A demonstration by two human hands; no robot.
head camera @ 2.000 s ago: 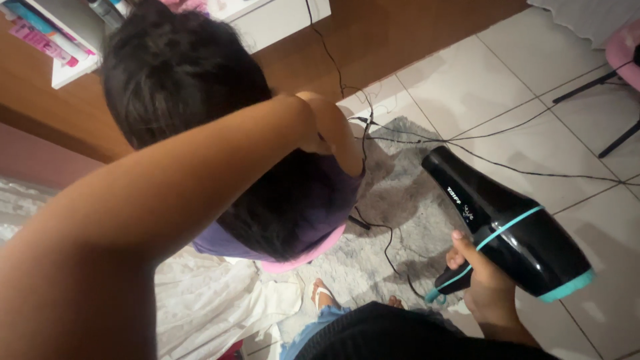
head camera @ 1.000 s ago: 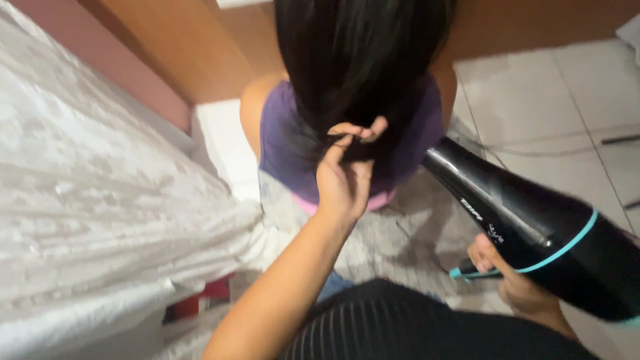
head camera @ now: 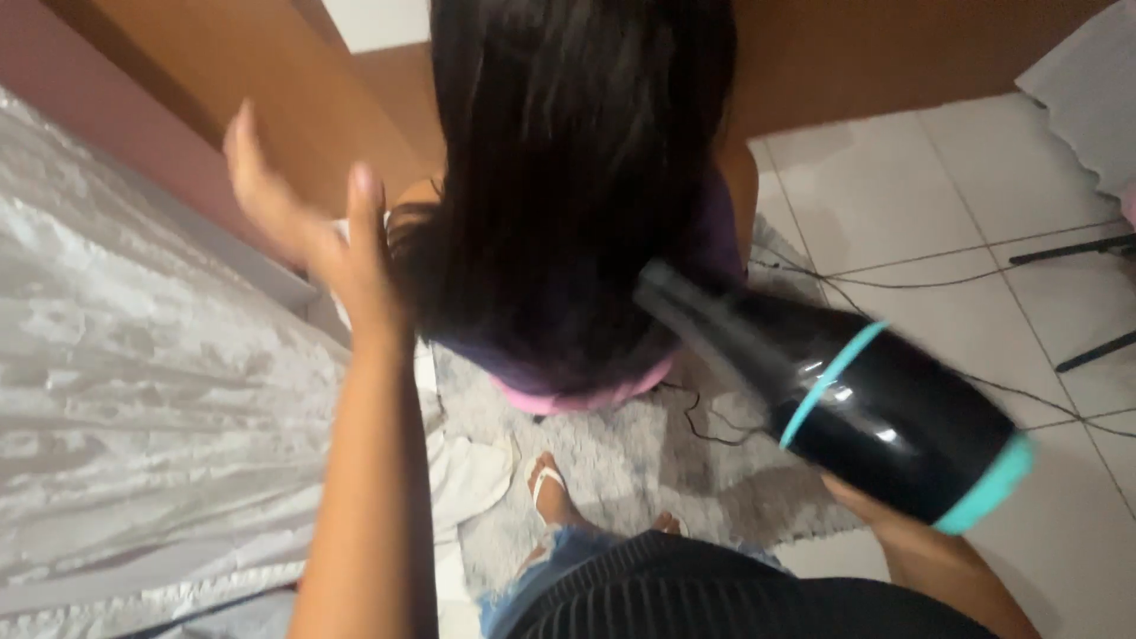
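A person with long dark hair [head camera: 577, 177] sits facing away on a pink seat [head camera: 577, 399], in a purple top. My left hand [head camera: 328, 231] is raised at the left of the hair, its fingers spread and blurred, and holds nothing; strands lie close to its wrist. On the right, a black hair dryer [head camera: 852, 399] with turquoise trim points its nozzle at the lower part of the hair. My right hand [head camera: 856, 501] is around the dryer's handle, mostly hidden behind the dryer's body.
Pale crumpled fabric [head camera: 177, 382] covers the left side. A grey rug [head camera: 603, 461] lies under the seat, near my feet in white flip-flops. Thin black cables [head camera: 941, 284] run over the floor tiles on the right, by dark metal legs [head camera: 1074, 248]. Brown wooden panels [head camera: 887, 62] stand ahead.
A second ago my left hand was in the hair ends at the middle of the back; it has let go and moved left. The dryer's nozzle has come over the hair.
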